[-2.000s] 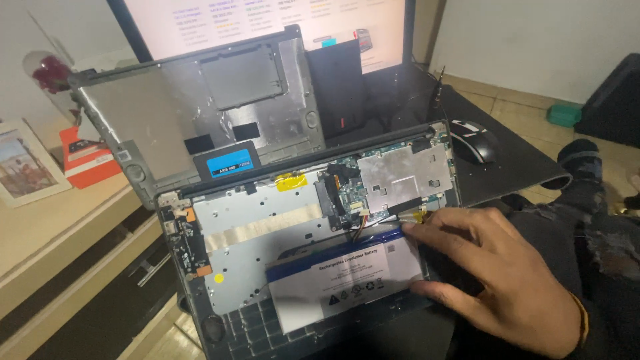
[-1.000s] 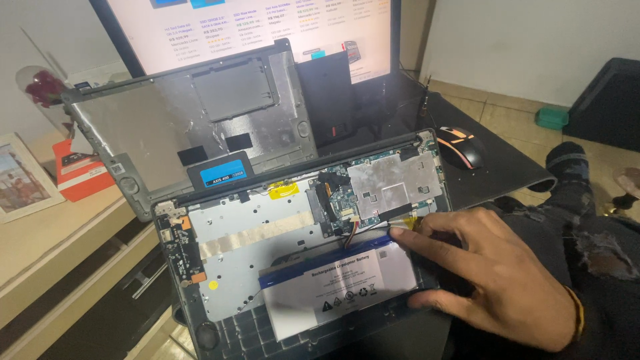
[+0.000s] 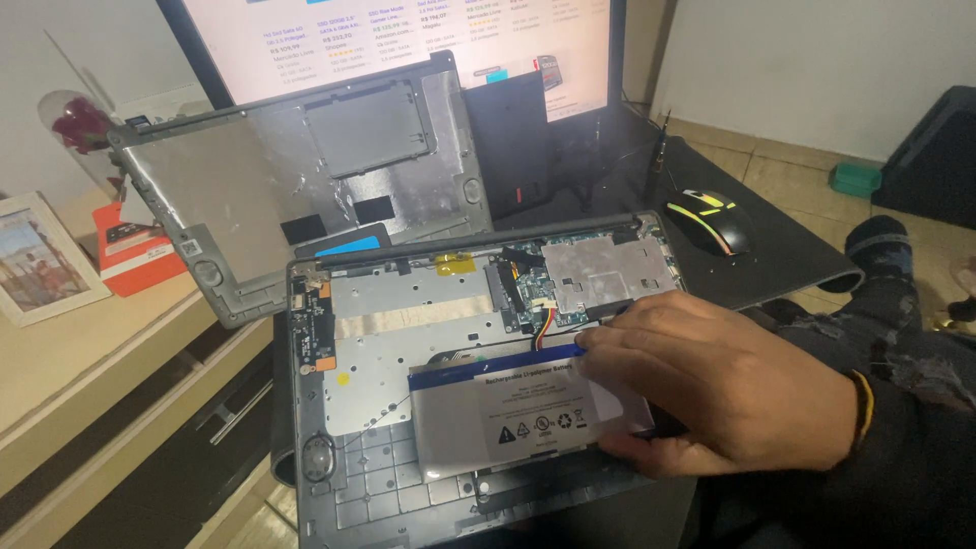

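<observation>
My right hand (image 3: 709, 381) grips the right end of a white lithium-polymer battery pack (image 3: 511, 412) with a blue edge strip, fingers on its top edge and thumb at its lower edge. The battery lies tilted over the lower part of an opened laptop base (image 3: 366, 473). Red, yellow and black wires (image 3: 544, 328) run from its top edge to a white connector on the circuit board. A metal shield plate (image 3: 606, 267) covers part of that board. At the left sits a small side board (image 3: 309, 328). My left hand is not in view.
Behind the base leans a grey laptop bottom cover (image 3: 252, 191), with a blue-labelled drive (image 3: 347, 245) before it. A lit monitor (image 3: 396, 46) stands behind. A mouse (image 3: 709, 221) and a thin pointed tool (image 3: 661, 145) are on the black desk mat. At left are a picture frame (image 3: 95, 274) and red box (image 3: 137, 263).
My right hand stays at the battery's right end, and the battery's lower edge looks somewhat more lifted towards me. The view has shifted slightly.
</observation>
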